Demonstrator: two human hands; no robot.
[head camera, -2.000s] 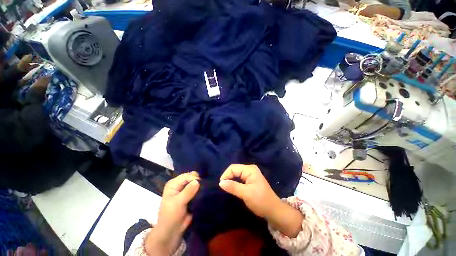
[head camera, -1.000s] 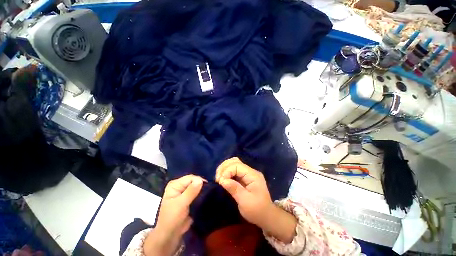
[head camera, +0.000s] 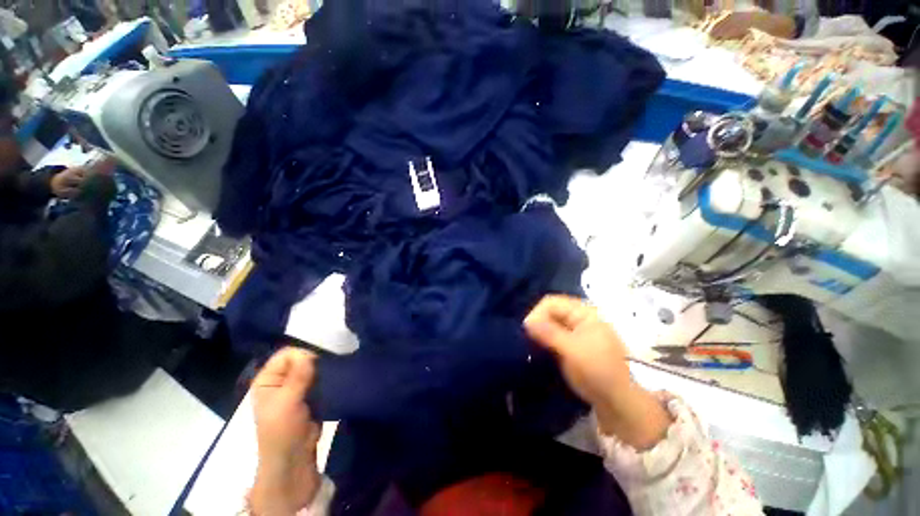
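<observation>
A large heap of navy garment (head camera: 434, 111) covers the table centre and hangs down towards my lap. A small white label with a dark middle (head camera: 425, 185) lies on it. My left hand (head camera: 286, 403) grips one end of a navy garment edge (head camera: 424, 378) at the lower left. My right hand (head camera: 587, 353) pinches the other end to the right. The edge is stretched wide between them, close to my body. Both hands are slightly blurred, and the fabric hides some fingertips.
A white sewing machine (head camera: 746, 217) stands right, with black cords (head camera: 810, 368), orange-red and blue snips (head camera: 718, 356) and brass-yellow scissors handles (head camera: 882, 448) nearby. Thread spools (head camera: 842, 126) are behind. A grey machine (head camera: 171, 121) and a person's dark sleeve (head camera: 61, 237) are left.
My hands were close together at the fabric; they have moved far apart, left hand leftward and right hand rightward and up, and the navy edge is now spread between them. The view has shifted slightly.
</observation>
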